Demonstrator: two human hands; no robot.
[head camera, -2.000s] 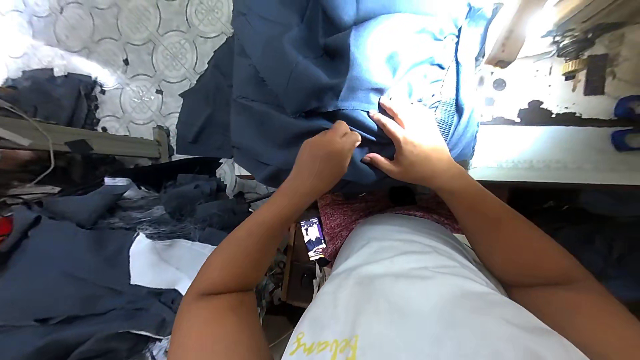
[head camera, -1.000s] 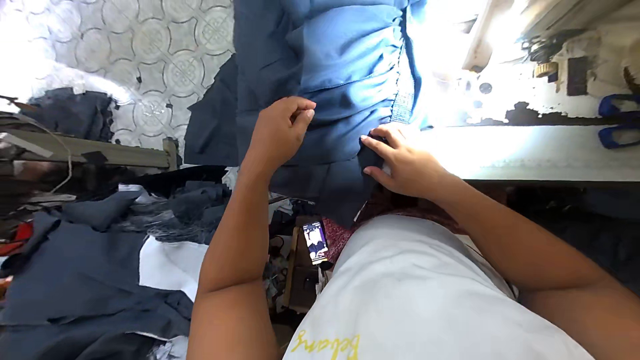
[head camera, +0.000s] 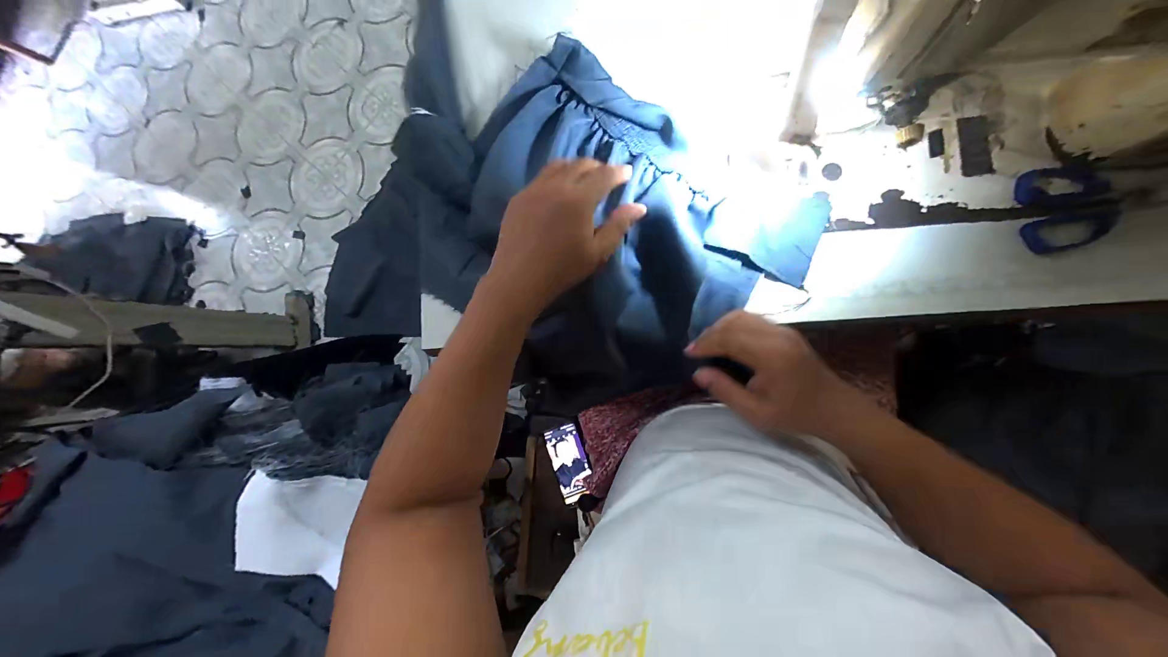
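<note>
A dark blue cloth garment piece (head camera: 639, 265) with a gathered seam lies bunched on the white sewing table (head camera: 967, 265), and part of it hangs over the near edge. Above its gathers is my left hand (head camera: 570, 219), fingers and thumb apart; whether it touches the cloth is unclear. My right hand (head camera: 762, 370) is at the cloth's near right edge by my lap, thumb and fingers apart, slightly blurred. Whether cloth lies between those fingers cannot be told.
Blue-handled scissors (head camera: 1063, 210) lie at the right, near a sewing machine (head camera: 912, 73). A lit phone (head camera: 568, 464) is below the table edge. Dark fabric pieces (head camera: 119, 547) and a white piece (head camera: 292, 525) pile up at the lower left, beside a wooden rail (head camera: 164, 324) and patterned floor tiles.
The cloth has been shifted and bunched, and its gathered seam now runs diagonally. My left hand has moved right over it; my right hand has drawn back towards my lap.
</note>
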